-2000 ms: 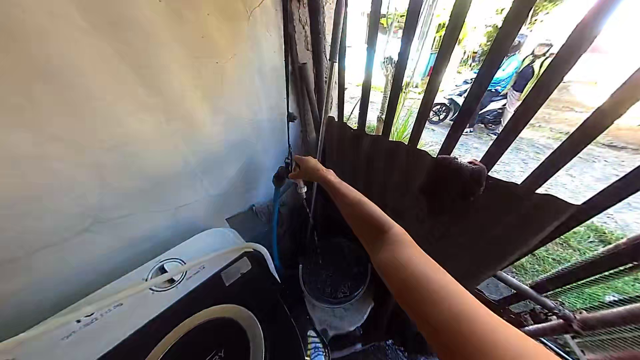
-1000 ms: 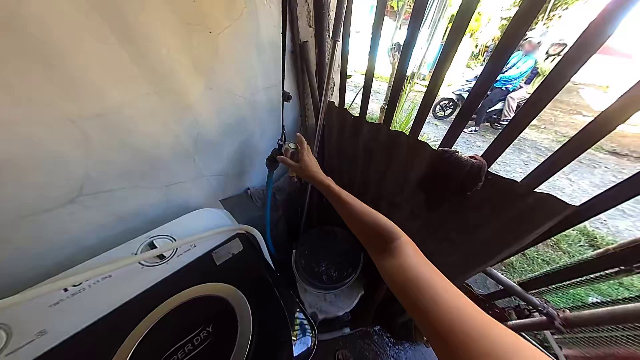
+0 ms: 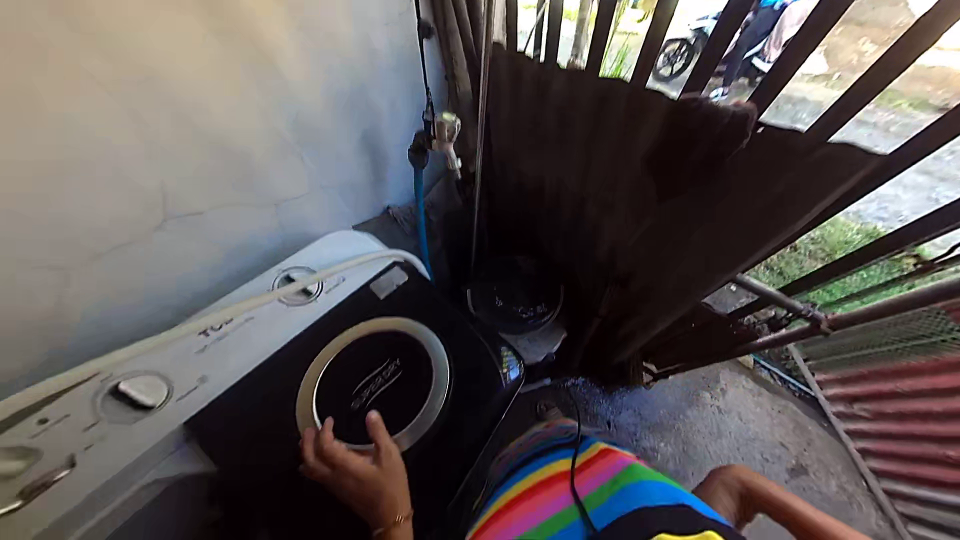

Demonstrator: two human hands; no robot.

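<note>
My left hand (image 3: 356,469), with a bracelet at the wrist, is over the round spinner lid (image 3: 379,382) of a twin-tub washing machine. Its fingers are spread near the lid's pale ring and hold nothing; contact is unclear. My right hand (image 3: 724,484) is low beside my striped clothing, mostly hidden, so its fingers cannot be read. Against the wall corner stands a water tap (image 3: 448,131), touched by neither hand, with a blue hose (image 3: 420,217) beside it. Below the tap is a dark bucket (image 3: 516,300) of water; no stream is visible.
A pale hose (image 3: 225,304) lies across the machine's white control panel (image 3: 247,322), which has knobs. Dark corrugated sheeting (image 3: 600,165) and slanted metal bars line the right side. Wet concrete floor (image 3: 675,427) lies beside me. Beyond the bars, people are on a motorcycle (image 3: 679,56).
My right hand has left the tap and moved down to my side. My left hand has come into view over the machine. The stream seen below the tap two seconds ago no longer shows.
</note>
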